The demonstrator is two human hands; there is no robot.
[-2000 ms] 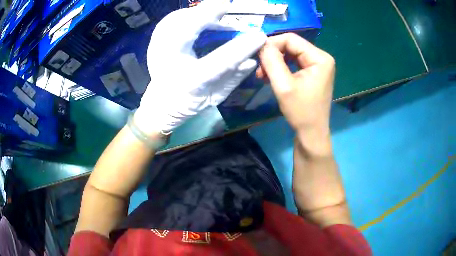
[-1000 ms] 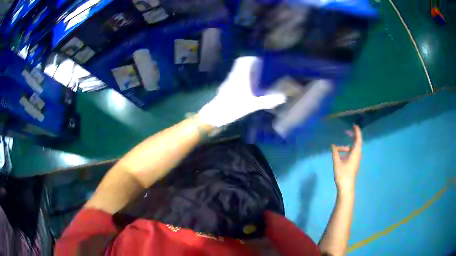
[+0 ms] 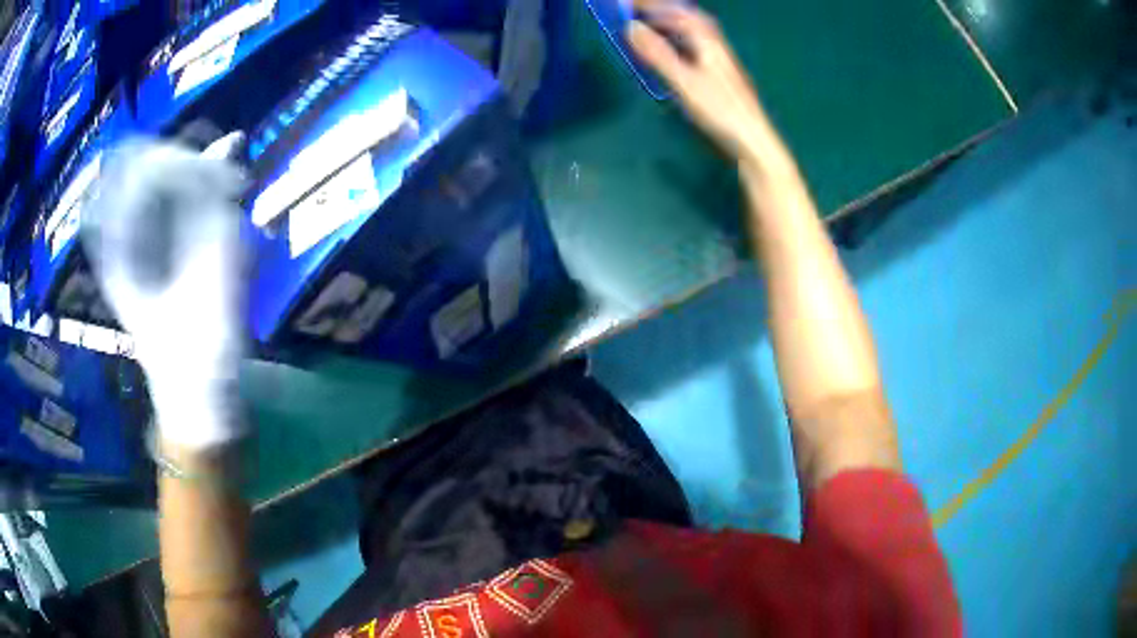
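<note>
A blue and black retail box with a white machine pictured on it sits on the green bench in front of me. My left hand, in a white glove, is blurred at the box's left side, over other boxes. Whether it grips anything cannot be told. My bare right hand is at the top edge, its fingers bent at a thin, curved blue-edged thing, perhaps the tape dispenser. Its fingertips are partly cut off and their hold is unclear.
More blue boxes are crowded at the upper left, and another box lies at the left edge. The bench's front edge runs diagonally before me. The blue floor with a curved yellow line is at the right.
The box that was blurred at the upper middle is gone from there; a box now stands nearer, left of centre. My left hand has moved left, my right hand up to the blue-edged thing.
</note>
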